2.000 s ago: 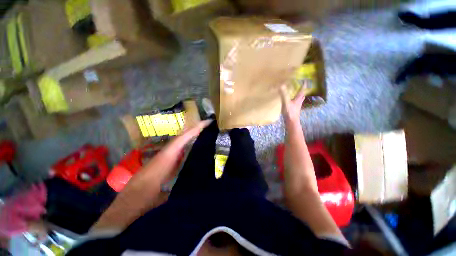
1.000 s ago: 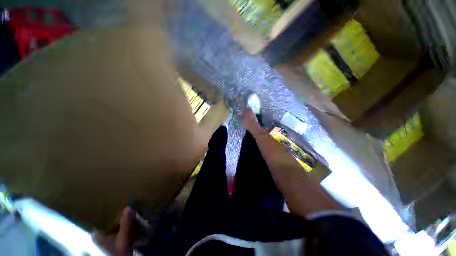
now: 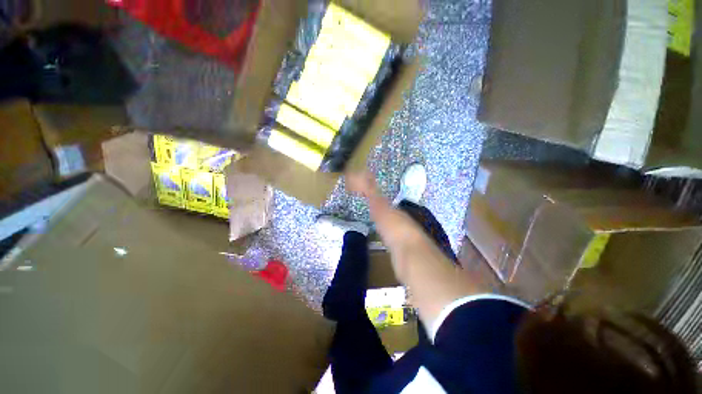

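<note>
My right hand [image 3: 360, 185] is blurred at the near corner of an open brown carton [image 3: 304, 181]; I cannot tell if it grips the carton edge. Rows of yellow packs [image 3: 339, 69] stand in that carton, with clear plastic along both sides. A large brown carton [image 3: 154, 308] fills the lower left, close to the camera. My left hand is not in view; it may be hidden by this carton or outside the picture.
A small open carton at left holds yellow packs [image 3: 188, 181]. A red stool [image 3: 200, 27] is at the top left. Brown cartons [image 3: 523, 208] stand at right, beside cardboard sheets [image 3: 681, 300]. A small red thing [image 3: 273, 273] lies on the speckled floor [image 3: 446, 92].
The view has turned and the surroundings have shifted. The carton with yellow packs now shows in front of my right hand. The large carton sits lower left, and my left hand is no longer visible.
</note>
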